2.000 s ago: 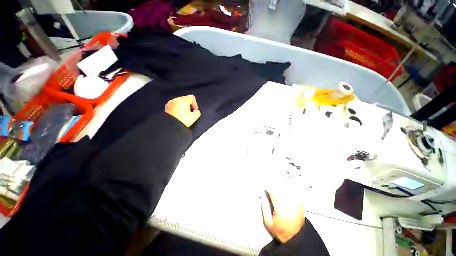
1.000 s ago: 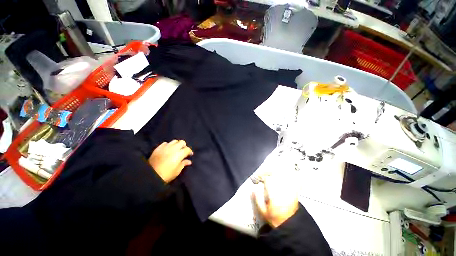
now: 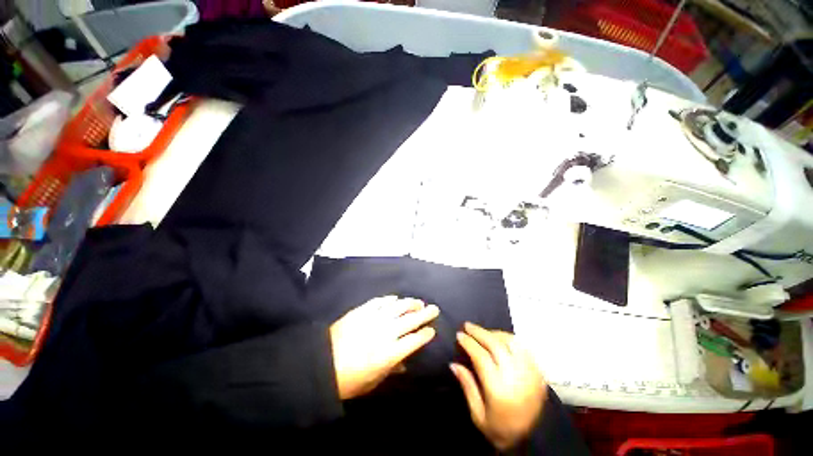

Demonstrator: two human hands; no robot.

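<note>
A dark garment panel (image 3: 455, 280) lies on the white machine bed in front of the needle area, its squared end to the right. My left hand (image 3: 379, 347) lies on it with fingers bent. My right hand (image 3: 501, 383) is just right of it, fingers on the cloth and thumb apart. Whether either hand pinches the cloth cannot be told. More dark cloth (image 3: 267, 151) spreads left and back over the table and tub. The white sewing machine (image 3: 677, 196) stands at the right.
A black flat rectangle (image 3: 602, 264) lies right of the needle area. An accessory tray (image 3: 685, 347) is at the right edge. Red baskets (image 3: 134, 165) with supplies stand left. A pale tub (image 3: 357, 25) is behind. A yellow tie (image 3: 526, 67) and thread cone (image 3: 546, 38) are at the machine head.
My left hand has moved right, close beside my right hand. A squared cloth end now lies under the hands before the needle area. The view has shifted, showing more of the tray.
</note>
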